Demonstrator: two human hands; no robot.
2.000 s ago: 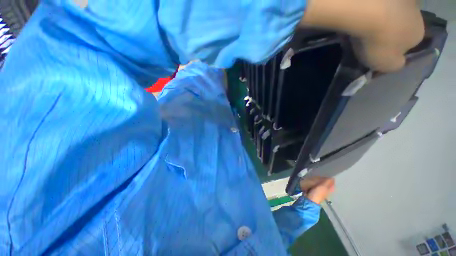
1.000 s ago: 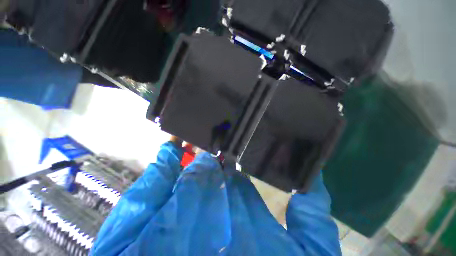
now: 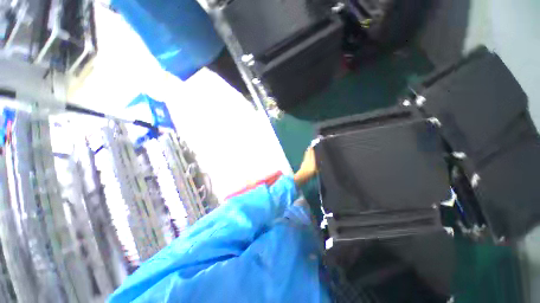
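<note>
Two dark tablets, an upper one (image 3: 382, 168) and a lower one (image 3: 394, 260), lie edge to edge, dark, with pale bits at their corners. They appear to top a stack. My left hand (image 3: 307, 167) is small and blurred at the upper tablet's left edge. Its fingers are hidden by the tablet, so its grip does not show. My right hand is not in view. A second dark pair (image 3: 479, 106) lies against their right side, with more dark layers showing in the gap.
Another dark stack (image 3: 290, 41) sits at the top by the bench edge. Green mat (image 3: 305, 127) shows around the stacks. Slotted racks (image 3: 112, 195), a blue stool or bin (image 3: 155, 115) and a person's blue smock (image 3: 177, 35) are at left. A red strip (image 3: 254, 184) is beside my sleeve.
The view has turned and shifted, putting the tablets at right. The tablets raised on edge two seconds ago now lie flat. My right sleeve has left the picture.
</note>
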